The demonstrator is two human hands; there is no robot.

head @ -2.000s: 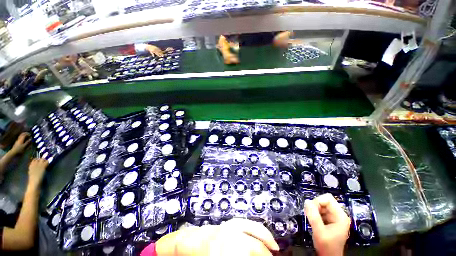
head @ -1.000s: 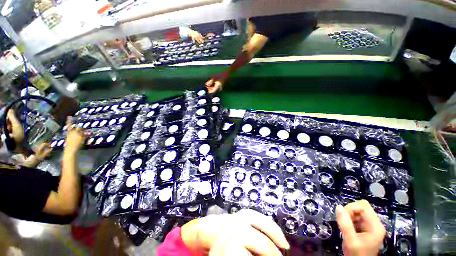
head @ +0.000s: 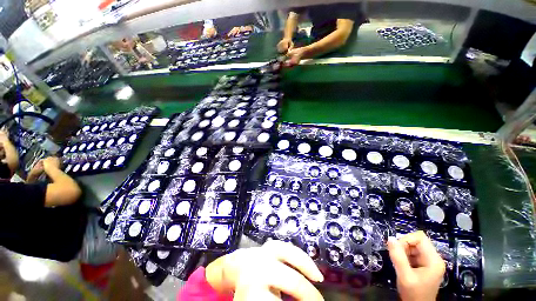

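Observation:
A black tray (head: 376,134) lies in front of me, with pale discs in rows and crumpled clear film between them. A clear parts sheet (head: 302,207) with dark rings covers its left part. My left hand (head: 267,273), in a pink cuff, is over the sheet's near edge; its fingertips and anything under them are unclear. My right hand (head: 418,264) is over the tray's near right part, with thumb and forefinger close together. A tiny bright spot shows at the fingertips; I cannot tell whether it is a held part.
Stacked disc trays (head: 176,208) lie at left. A person across holds the far end of another tray (head: 235,111), which spans the stack and green belt (head: 364,97). A neighbour works beside a tray (head: 106,141) at far left. Clear scraps (head: 517,235) lie at right.
The person across has taken hold of the stack's top tray and drawn it away over the belt, uncovering another. My view has swung left since the earliest frame. My hands have barely moved.

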